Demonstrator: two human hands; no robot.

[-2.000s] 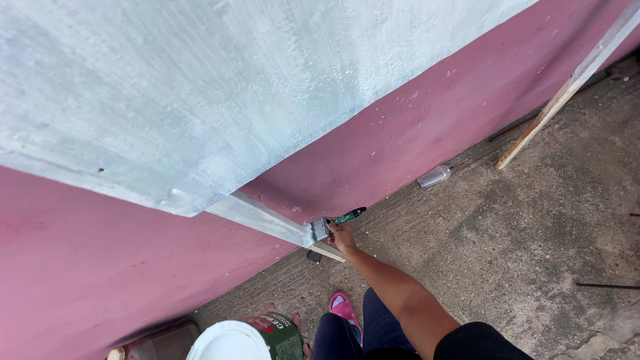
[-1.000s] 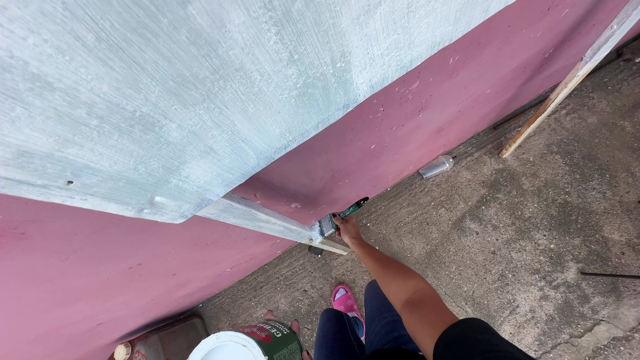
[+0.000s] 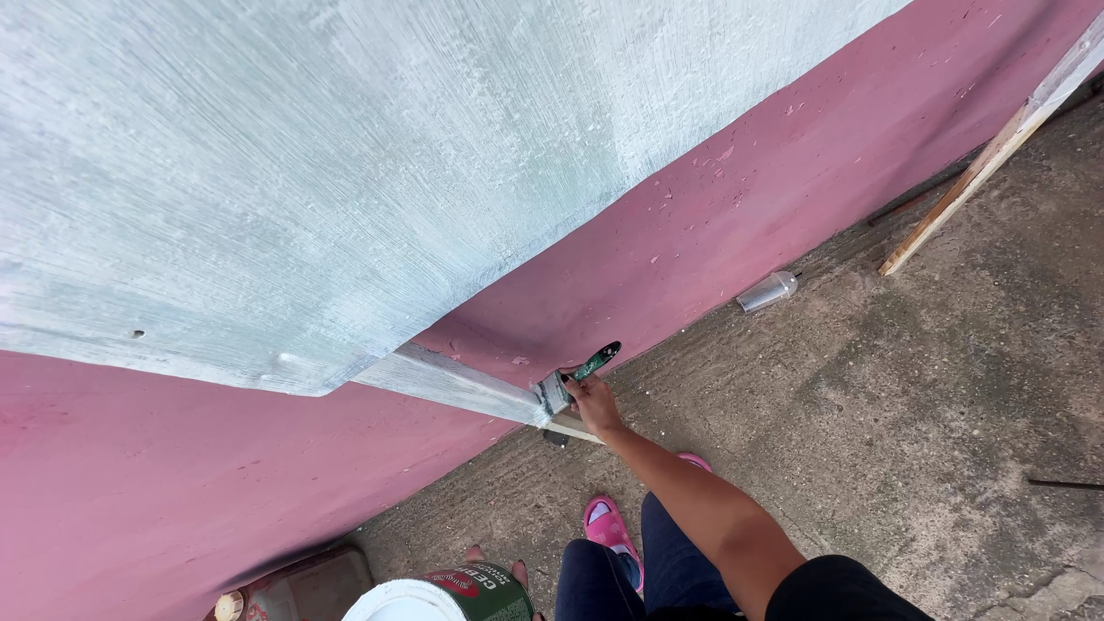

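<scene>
My right hand grips a flat paintbrush with a green handle; its bristles touch the lower part of a wooden leg, white above and bare wood at its foot. This leg slants down from under a large board with streaky white-blue paint. At the bottom of the view, my left hand holds a green can with a white rim, only its fingertips showing around the can. What the can contains is hidden.
Behind the board stands a pink wall with chipped paint. A clear plastic cup lies at its base on the concrete floor. Another wooden leg slants at the right. A dirty plastic container stands lower left; a thin rod lies right.
Between the earlier frames and now, the brush stays at the leg's lower part in my right hand, with only small shifts. My left hand still holds the can.
</scene>
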